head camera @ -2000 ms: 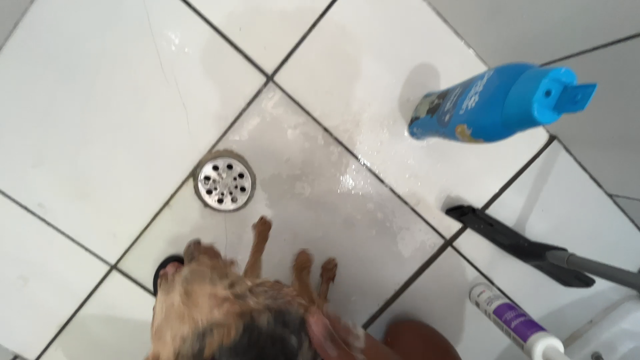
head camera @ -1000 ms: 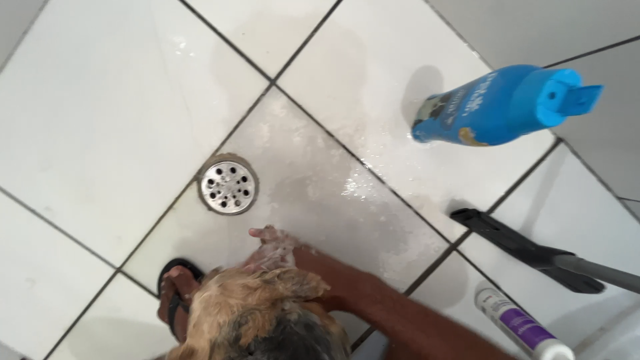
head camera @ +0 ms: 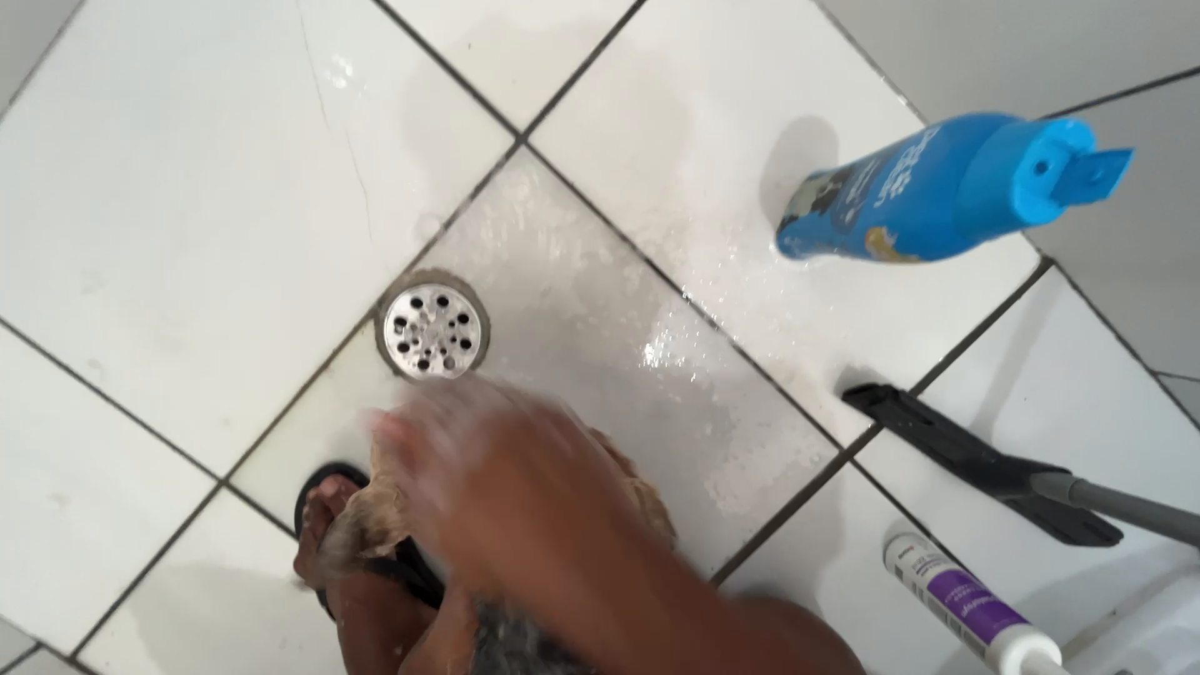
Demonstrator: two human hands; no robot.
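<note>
My right hand point(head camera: 441, 450), wet and blurred, reaches from the lower right across a small wet dog point(head camera: 375, 520) with tan and dark grey fur. The hand and forearm cover much of the dog; whether the fingers grip its fur is unclear. Skin at the bottom edge, left of the dark fur, may belong to my left hand or a leg; I cannot tell which. Just above my right hand lies a round metal floor drain point(head camera: 432, 330). A blue plastic bottle point(head camera: 919, 192) with its flip cap raised stands on the tiles at the upper right.
Wet white floor tiles point(head camera: 600, 281) with dark grout surround the dog. A foot in a black flip-flop point(head camera: 328, 525) is at the lower left. On the right are a black squeegee-like head point(head camera: 975, 459) on a grey pole and a white tube with a purple label point(head camera: 970, 600).
My right hand and forearm, seen over the dog one second ago, now cover more of it and appear blurred. The dog's paws, visible on the tiles two seconds ago, are out of sight.
</note>
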